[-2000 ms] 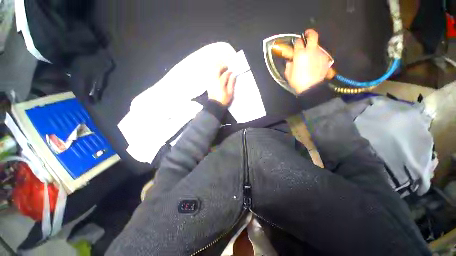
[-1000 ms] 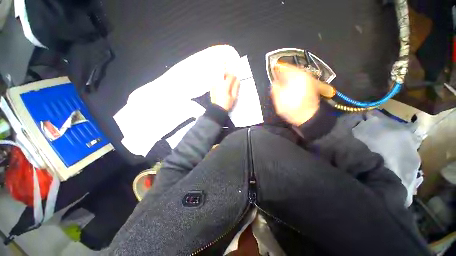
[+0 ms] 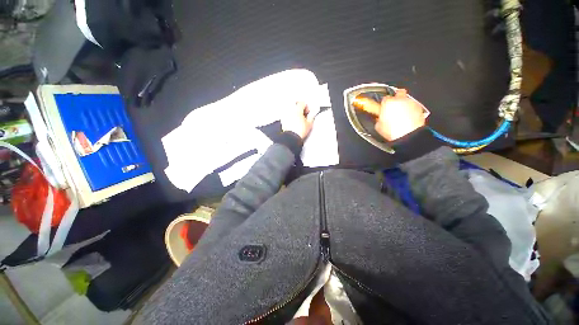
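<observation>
The white panel (image 3: 235, 114) with black parts lies on the black ribbed table (image 3: 266, 32), its curved edge at the back. A narrower white piece (image 3: 322, 143) lies at its right end. My left hand (image 3: 295, 119) rests on the panel near that end; glare hides whether its fingers pinch cloth. The steam iron (image 3: 363, 117) is right of the panel, not touching it, its pointed soleplate edge showing. My right hand (image 3: 401, 117) is closed around its tan handle.
A blue tube (image 3: 476, 143) and taped hose (image 3: 513, 57) run from the iron up the right side. Dark cloth (image 3: 136, 38) lies at the back left. A blue-and-white box (image 3: 105, 143) and cream bucket (image 3: 173, 238) are left. Light grey panels (image 3: 508, 209) are heaped lower right.
My right hand was a blur in front of the iron a second ago and now grips its handle. My left hand stays on the panel. The whole view has shifted a little.
</observation>
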